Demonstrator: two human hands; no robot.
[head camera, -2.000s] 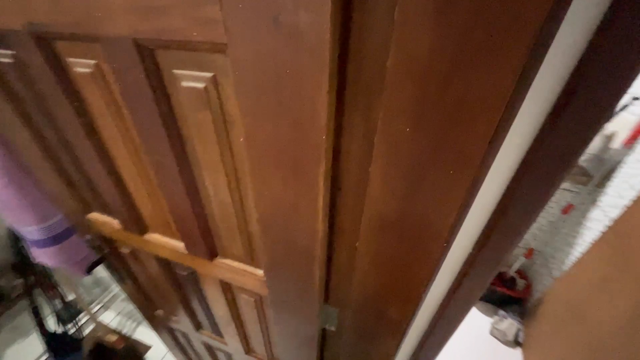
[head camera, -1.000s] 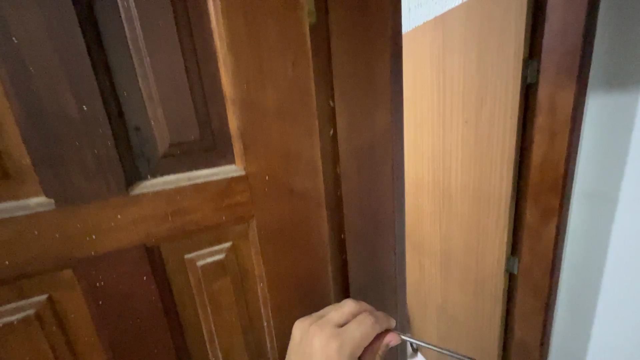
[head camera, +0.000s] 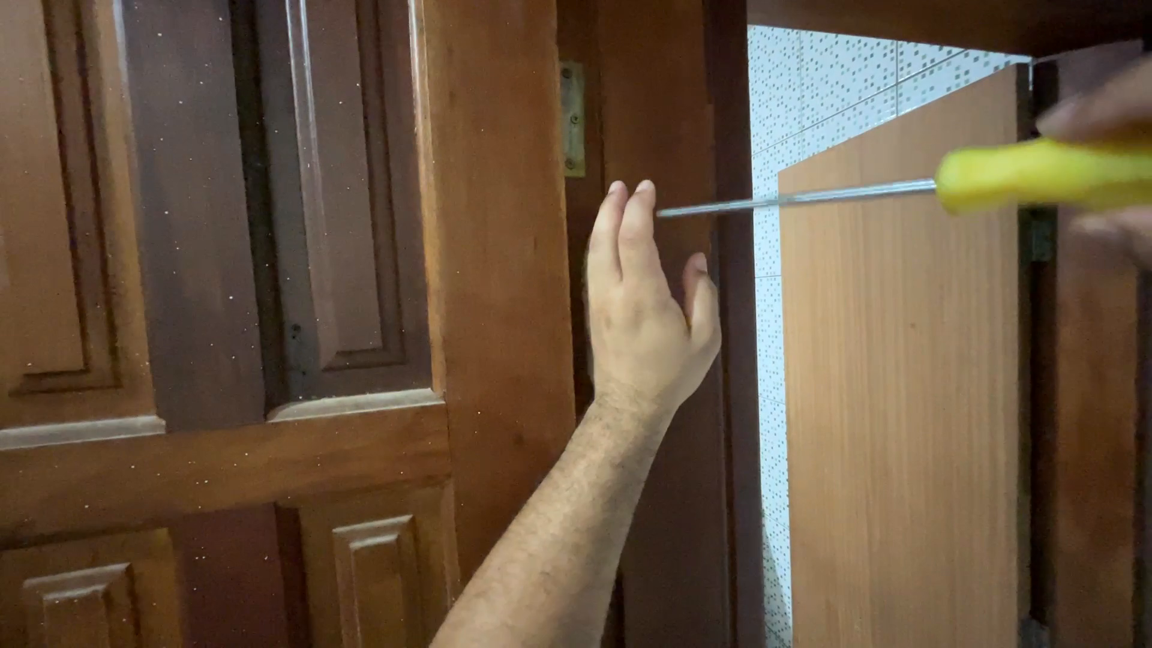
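Observation:
My left hand (head camera: 646, 306) is raised with its palm toward the dark wooden door frame (head camera: 666, 504), fingers pointing up, holding nothing. Just above its fingertips, a metal hinge (head camera: 572, 119) with screws sits between the frame and the panelled wooden door (head camera: 504, 270). At the right edge, my right hand (head camera: 1102, 162), partly out of view and blurred, grips the yellow handle of a screwdriver (head camera: 1035, 175). The screwdriver's shaft points left, and its tip appears beside the fingers of my left hand; whether they touch cannot be told.
Beyond the frame stands a lighter wooden door (head camera: 900, 360) with hinges along its right side. Behind it is a wall of speckled tiles (head camera: 819, 81). Another dark wooden jamb (head camera: 1093, 405) rises at the right.
The view has shifted up to the hinge. One second ago a hand was low by the frame with a metal shaft beside it; now both hands and the yellow screwdriver handle show.

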